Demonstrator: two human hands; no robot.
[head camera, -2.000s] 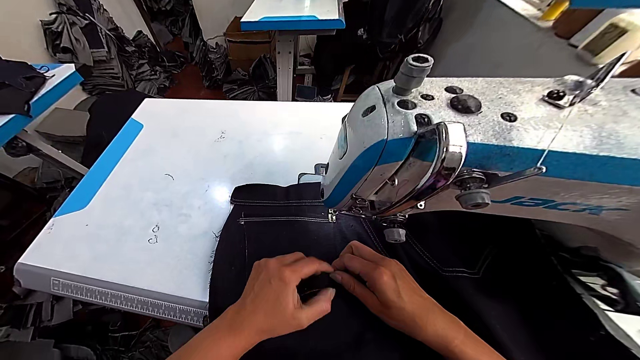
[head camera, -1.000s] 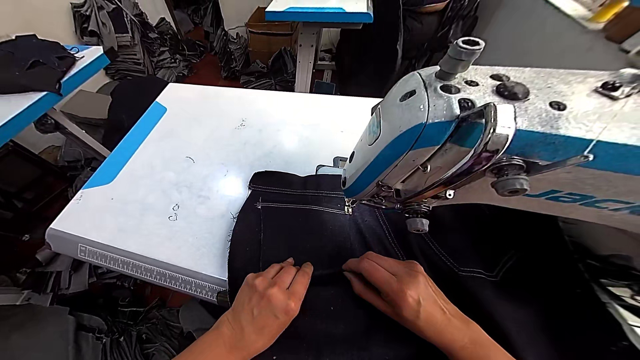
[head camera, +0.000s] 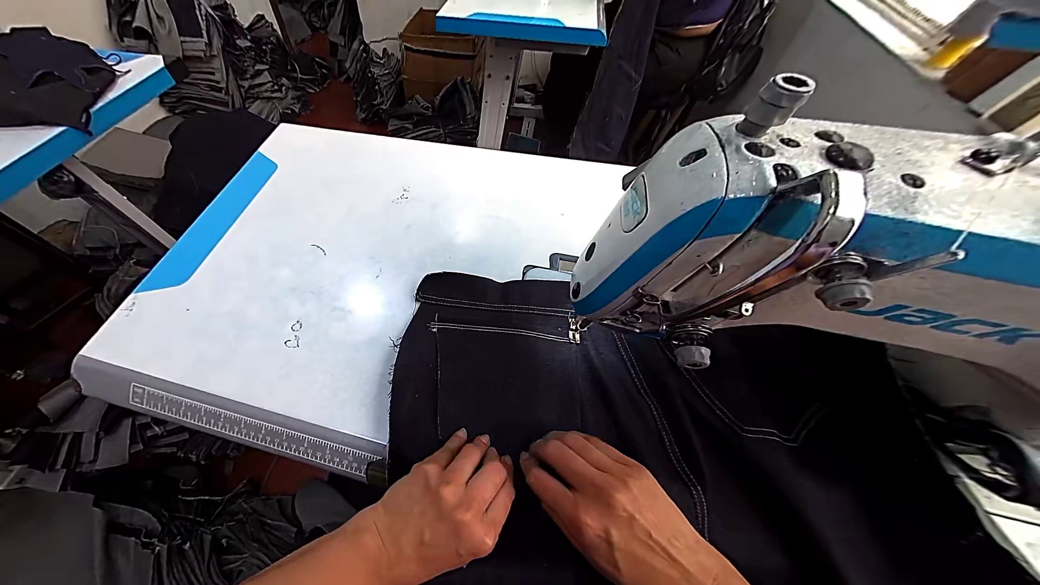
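Note:
Dark denim fabric (head camera: 504, 382) with pale double stitching lies under the head of a Jack sewing machine (head camera: 715, 219). The metal presser foot (head camera: 575, 329) rests at the end of a stitched line on it. My left hand (head camera: 459, 500) lies palm down on the denim near the table's front edge, fingertips touching the cloth. Beside it, a small gap apart, my right hand (head camera: 605, 508) presses on the same fabric with bent fingers. A stitched pocket outline (head camera: 756, 431) shows on the denim to the right. The needle tip cannot be made out.
The white sewing table (head camera: 325, 268) has a printed ruler (head camera: 252, 426) along its front edge and bits of thread on top. Another table (head camera: 146, 89) with dark cloth stands at left. Fabric piles and a cardboard box (head camera: 439, 61) lie behind; a seated person (head camera: 691, 41) is partly visible.
My hands were close together with fingertips nearly meeting, the left thumb and finger curled; now both lie flatter on the denim, a little apart. The view has shifted.

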